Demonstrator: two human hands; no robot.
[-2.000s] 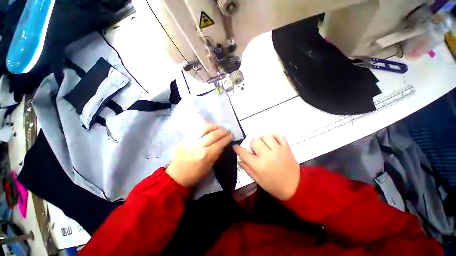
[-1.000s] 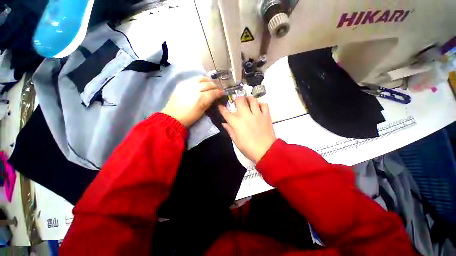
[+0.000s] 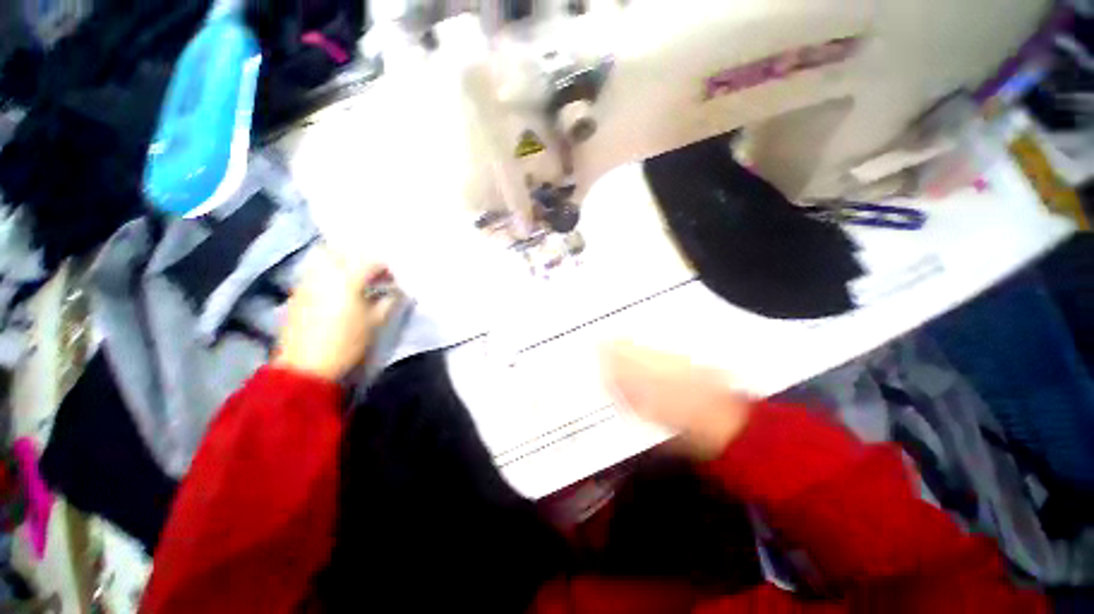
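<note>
The view is blurred. My left hand (image 3: 329,314) grips the edge of the grey garment panel (image 3: 132,282), left of the presser foot (image 3: 548,253). A black curved panel (image 3: 414,462) hangs from the grey cloth towards my lap, over the table's front edge. The cloth is off the presser foot. My right hand (image 3: 672,390) is over the white table in front of the needle area, blurred, with no cloth visible in it. A pocket with a black rectangle (image 3: 222,250) shows on the grey panel.
A stack of black curved panels (image 3: 756,240) lies right of the needle, with thread snips (image 3: 882,215) beside it. The cream machine head (image 3: 672,72) stands behind. A blue lamp (image 3: 204,114) hangs upper left. Grey pieces (image 3: 912,420) lie lower right, below the table edge.
My left hand has moved left with the cloth, away from the presser foot. My right hand has come off the cloth and moved right and towards me. The camera view has shifted.
</note>
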